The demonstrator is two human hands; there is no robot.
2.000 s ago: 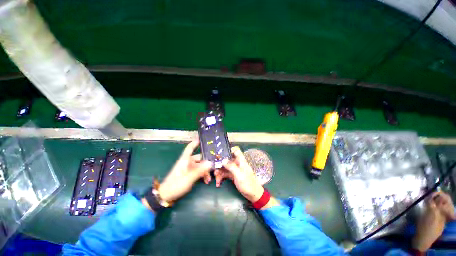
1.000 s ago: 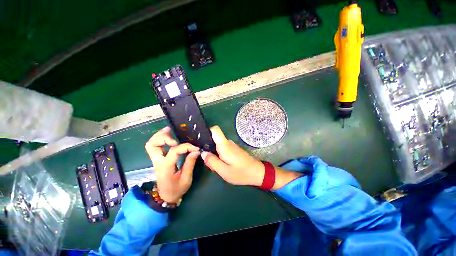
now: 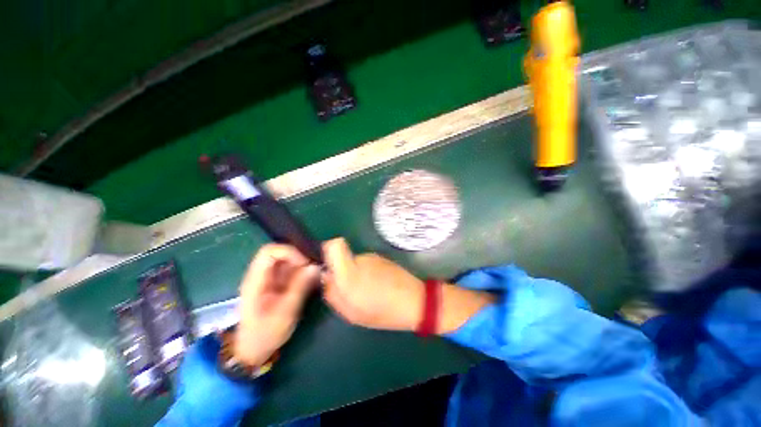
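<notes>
A black phone body (image 3: 271, 213) with a white label is held tilted, its far end over the metal rail and seen nearly edge-on. My right hand (image 3: 367, 288) grips its near end, thumb and fingers around it. My left hand (image 3: 271, 304) has its fingertips at the same near end; the image is blurred and I cannot tell if they hold a small part. The round screw dish (image 3: 416, 210) lies right of the phone body. The yellow electric screwdriver (image 3: 554, 87) hangs tip down at the upper right, untouched.
Two phone bodies (image 3: 164, 315) lie side by side at the left. A clear parts tray (image 3: 667, 150) is at the right, another clear tray (image 3: 54, 363) at lower left. More phone bodies (image 3: 329, 86) lie on the green belt behind the metal rail (image 3: 350, 163). A white post (image 3: 50, 223) stands at left.
The phone body has moved left and down in view and turned from face-up to nearly edge-on. My hands stay at its near end. The view has shifted slightly and blurred.
</notes>
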